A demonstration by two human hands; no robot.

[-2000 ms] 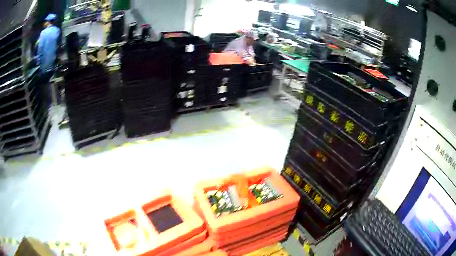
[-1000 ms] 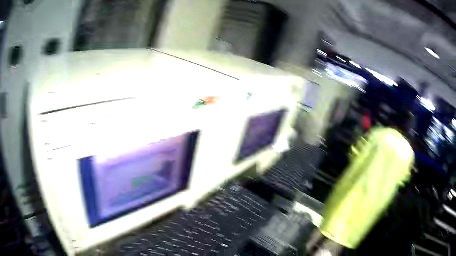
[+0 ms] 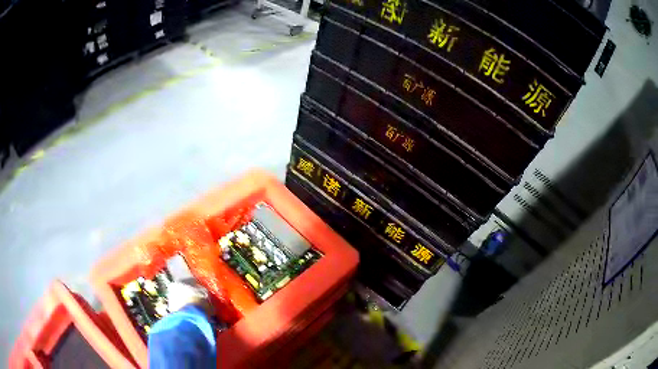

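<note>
An orange-red foam tray (image 3: 317,288) with two compartments tops a stack at the lower middle. A green circuit board (image 3: 263,259) with yellow, white and silver parts lies in its right compartment. Another circuit board (image 3: 141,299) lies in the left compartment. My left hand (image 3: 187,294), pale or white-gloved below a blue sleeve, reaches from the bottom edge over the left board's right part. It is blurred and overexposed; its fingers cannot be made out, so a grip cannot be told. My right hand is not in view.
A tall stack of black bins (image 3: 418,108) with yellow Chinese lettering stands behind the tray. A white cabinet side (image 3: 570,288) with vent slots is at the right. Another orange-red tray (image 3: 65,317) is at the lower left. Dark bin stacks (image 3: 130,32) stand at the upper left.
The view has swung from the test stations and a person in yellow-green back to the orange trays, closer than two seconds ago. My left hand has come into view over the left board.
</note>
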